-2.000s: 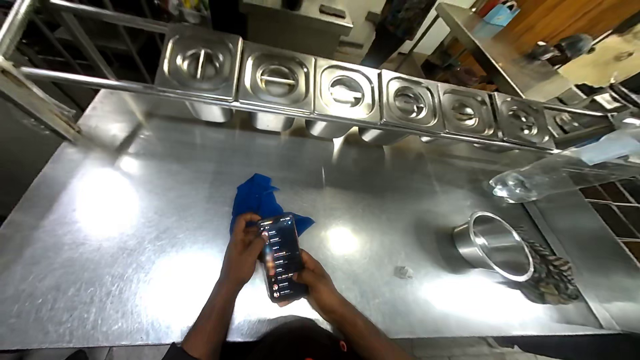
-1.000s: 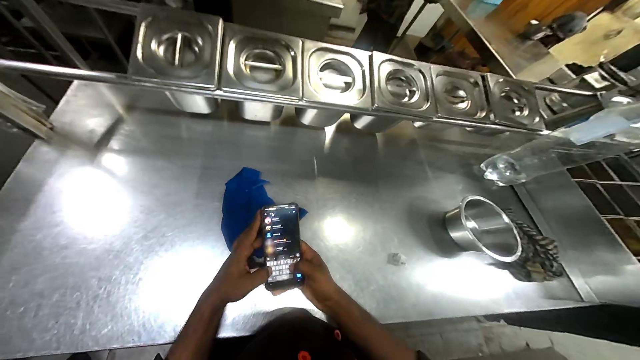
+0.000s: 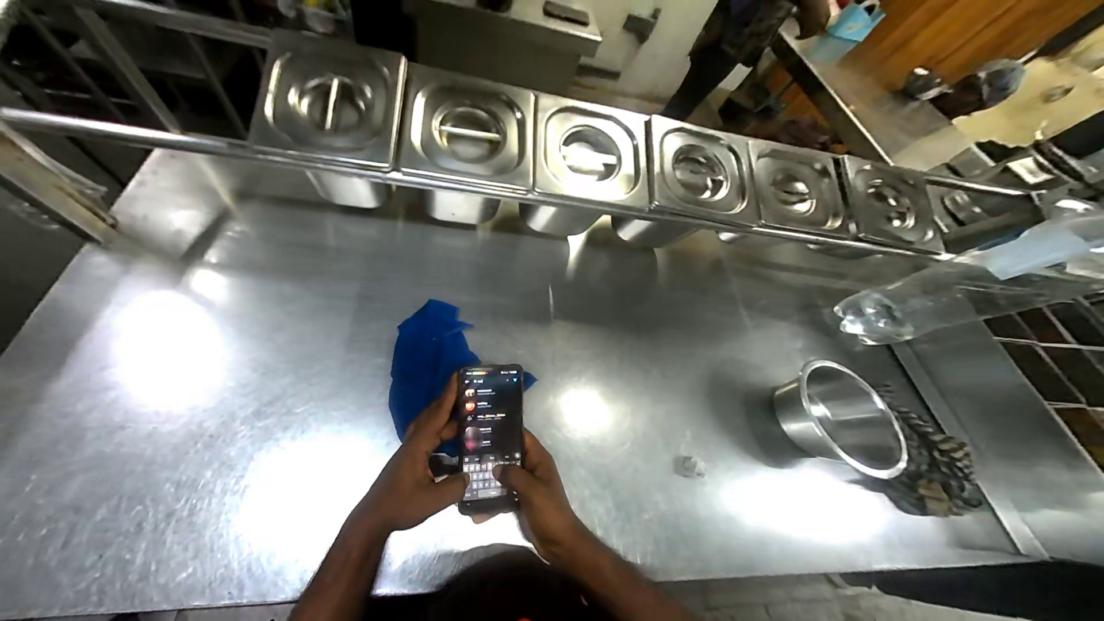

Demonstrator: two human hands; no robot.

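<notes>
Both my hands hold a dark smartphone [image 3: 491,435] upright over the front part of a stainless steel worktable [image 3: 638,379]. My left hand [image 3: 420,477] grips its left edge, with the thumb at the lower screen. On the right edge is my right hand [image 3: 536,490], its thumb over the lit on-screen keyboard. The screen shows a dark list with small round pictures above the keys. A crumpled blue cloth [image 3: 427,358] lies on the steel just behind the phone and my left hand, partly hidden by them.
Several lidded steel food pans [image 3: 468,129] hang in a rail along the back. At the right, a steel container [image 3: 841,420] leans on a dark patterned cloth [image 3: 936,466]. A clear plastic bottle [image 3: 957,297] lies above it. A person [image 3: 720,47] stands beyond the rail.
A keyboard has appeared on the phone screen, absent two seconds ago. My right thumb has moved onto the keys. The list on the screen differs from before. Both hands still hold the phone.
</notes>
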